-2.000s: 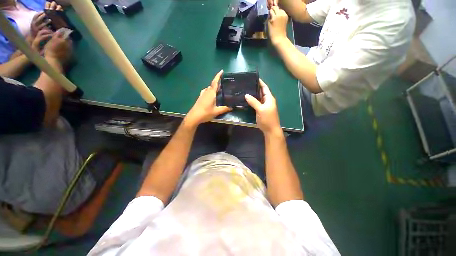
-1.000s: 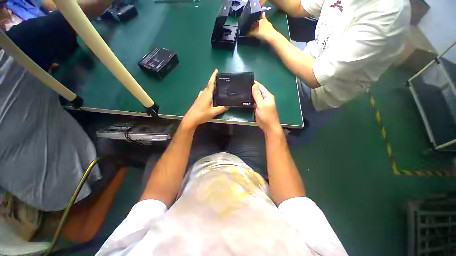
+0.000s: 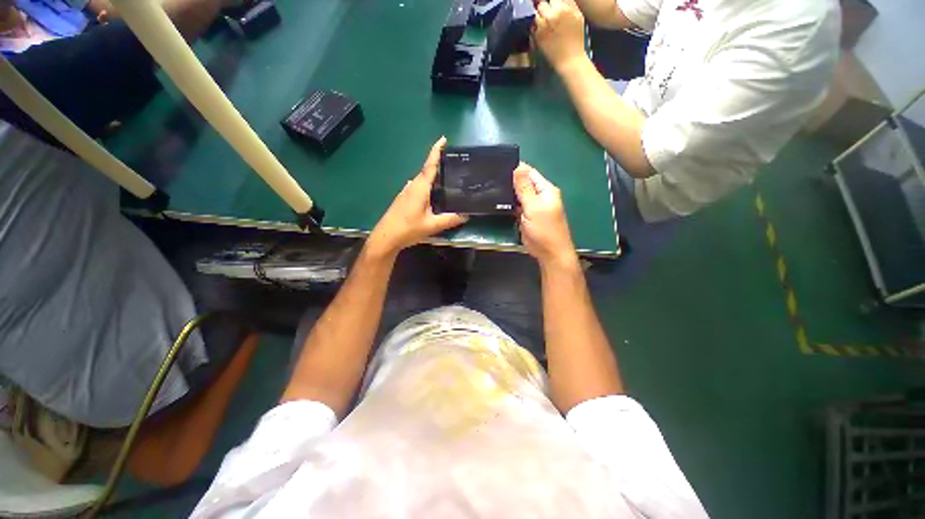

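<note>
A closed black retail box [image 3: 480,180] with small pale print and a faint product picture is held level between both hands, near the table's front edge. My left hand [image 3: 411,211] grips its left side, with the thumb along the lower edge. My right hand [image 3: 542,211] grips its right side, with the thumb at the upper right. The far side and underside of the box are hidden. A second closed black box [image 3: 323,120] with printed text lines lies on the green table [image 3: 396,91] to the left.
Open black boxes [image 3: 458,67] stand at the table's far right, by a person in a white shirt [image 3: 720,101]. Cream tubes [image 3: 218,112] cross the left, where another person leans over the table. Another black box [image 3: 258,18] lies far left. A wheeled frame [image 3: 882,213] stands at right.
Since two seconds ago the held box has moved slightly left, and my right thumb has shifted from its lower front to its right side. The person at left has leaned over the table.
</note>
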